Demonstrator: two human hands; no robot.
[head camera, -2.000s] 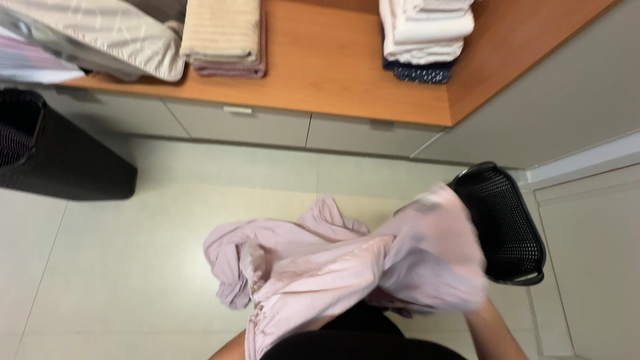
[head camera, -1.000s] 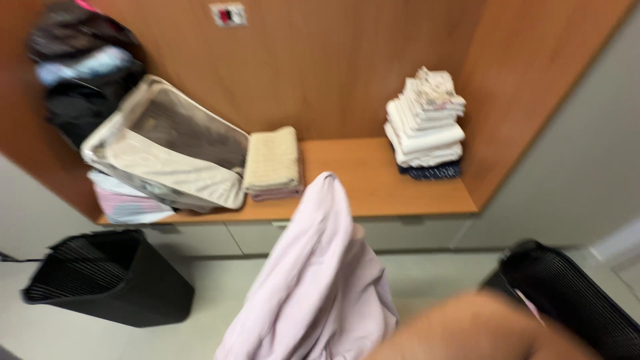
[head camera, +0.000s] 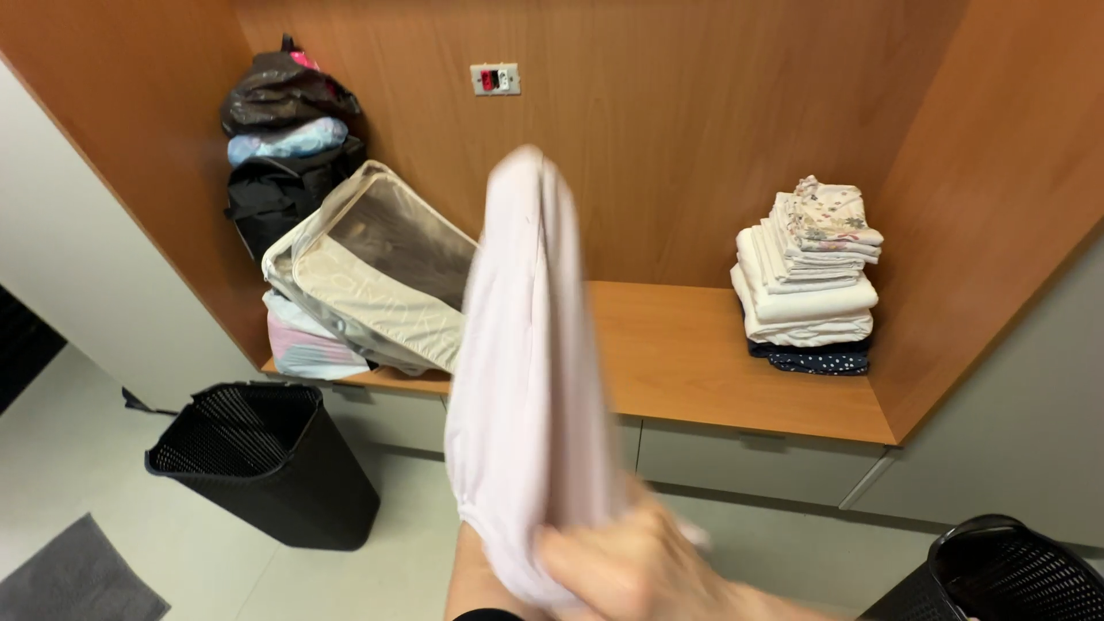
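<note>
A pale pink cloth (head camera: 526, 371), seemingly a fitted sheet or garment with a gathered edge, stands up in front of me, blurred by motion. My right hand (head camera: 617, 552) grips its lower edge at the bottom centre. Inside the cloth is my left hand, covered by it; only the forearm shows below the gathered edge, and the raised tip of the cloth is pointed. Whether the hidden fingers are closed on the fabric does not show.
A wooden bench (head camera: 664, 345) bears a stack of folded white linens (head camera: 806, 267) at right and a clear-sided storage bag (head camera: 379, 285) at left, beside piled bags (head camera: 289, 129). Black baskets stand on the floor at left (head camera: 285, 483) and right (head camera: 992, 569). A grey mat (head camera: 82, 578) lies lower left.
The pink cloth, spread low over the floor two seconds ago, is now raised upright over my left arm. My right hand has come to its lower edge. The view has tilted up.
</note>
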